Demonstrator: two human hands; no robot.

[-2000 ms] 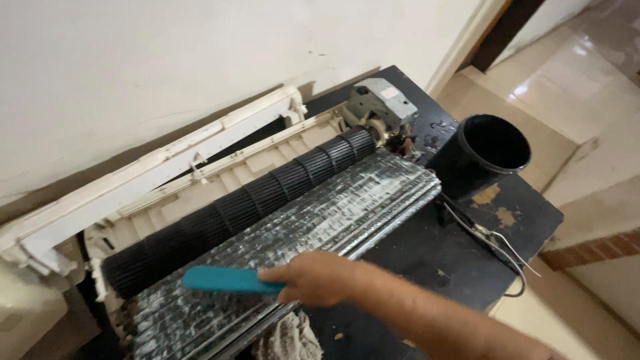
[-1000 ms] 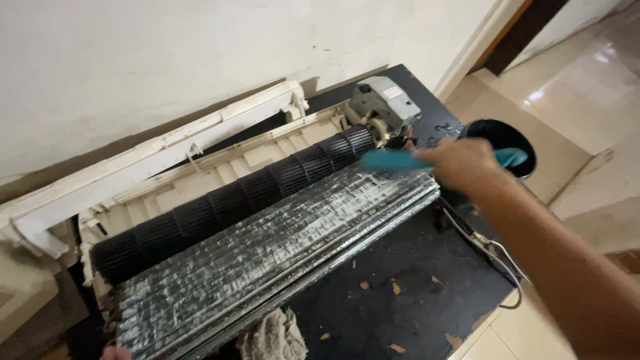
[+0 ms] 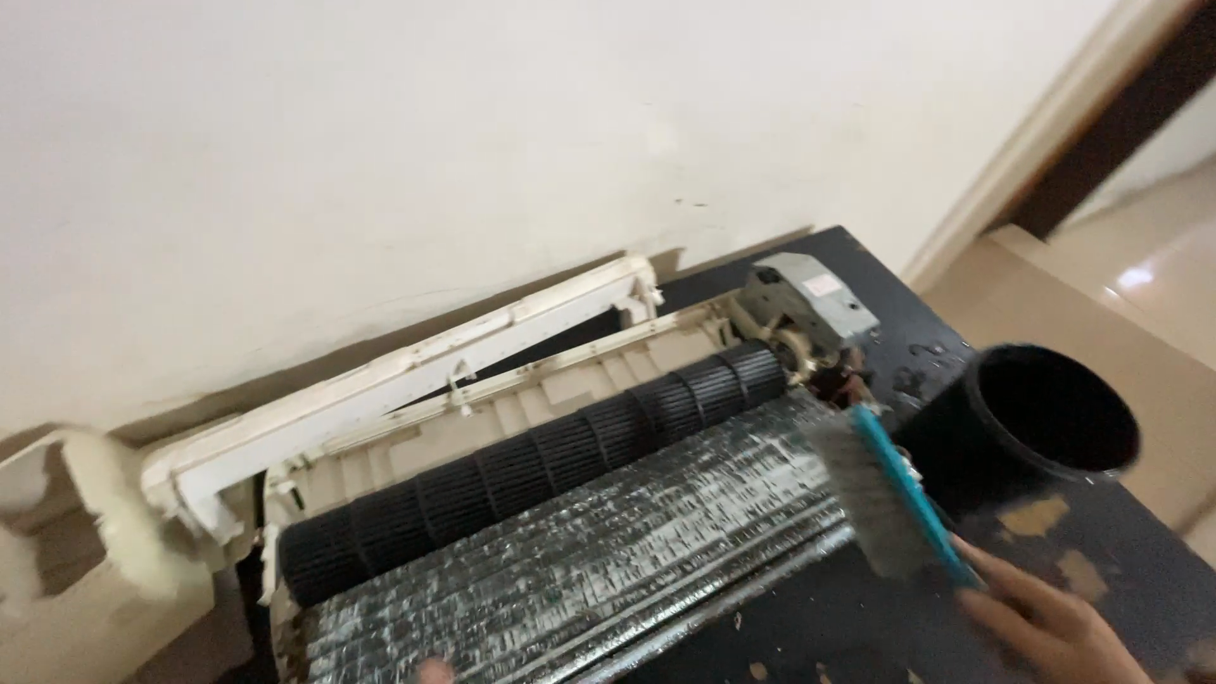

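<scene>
My right hand (image 3: 1050, 617) grips the handle end of a teal brush (image 3: 907, 489). The brush's pale bristles, blurred, face left at the right end of a wet finned metal coil (image 3: 589, 541) from an air conditioner. Of my left hand (image 3: 436, 671) only a fingertip shows, at the bottom edge over the coil's lower left; the rest is out of frame. Behind the coil lies a black cylindrical blower fan (image 3: 532, 465) in a cream plastic housing (image 3: 380, 465). A grey metal-cased part (image 3: 812, 299) sits at the fan's right end.
A black bucket (image 3: 1026, 427) stands at the right on the dark tabletop (image 3: 807, 608), which has wet spots and peeled patches. A long off-white plastic cover (image 3: 408, 366) leans near the wall (image 3: 475, 142). Another cream plastic part (image 3: 123, 551) is at the far left.
The brush was flat over the coil's left part, then over its right end near the bucket; now it is tilted, bristles leftward. The view has shifted, showing more wall.
</scene>
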